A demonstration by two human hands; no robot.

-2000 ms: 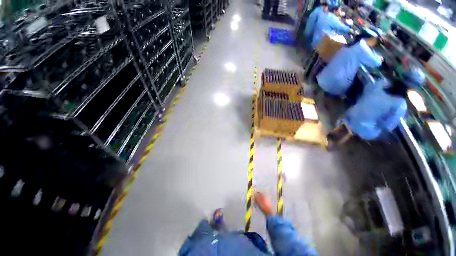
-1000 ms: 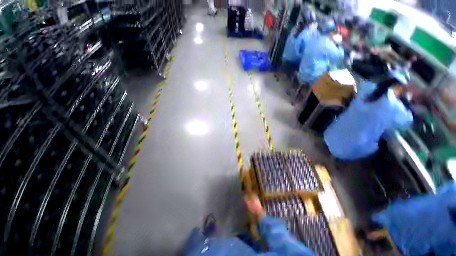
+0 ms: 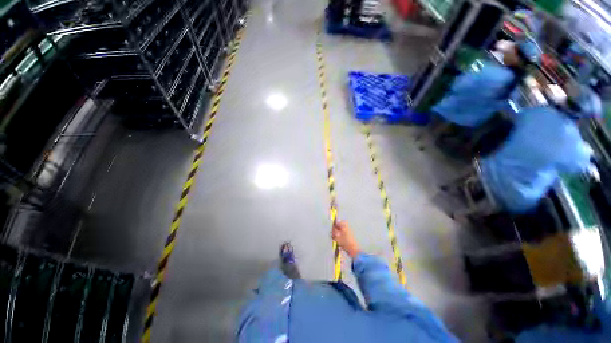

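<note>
My right hand [image 3: 344, 238] is in front of my body over the yellow-black floor tape. It looks loosely curled and holds nothing that I can see; whether the fingers are fully closed is too blurred to tell. My blue sleeve leads back from it. My left hand is not in the picture. A blue pallet [image 3: 383, 97] lies on the floor ahead to the right, beyond the hand's reach and with nothing on it.
Wire rack carts [image 3: 175, 63] with dark contents line the left of the taped aisle. People in blue smocks [image 3: 532, 161] sit along the workbenches at the right. Farther ahead, a dark load stands on another blue pallet [image 3: 358, 30]. A brown carton [image 3: 551, 260] is low at the right.
I have moved forward along the aisle. The pallet of brown part trays has passed out of view at the right, and the blue pallet is nearer. My right hand has risen slightly in the picture.
</note>
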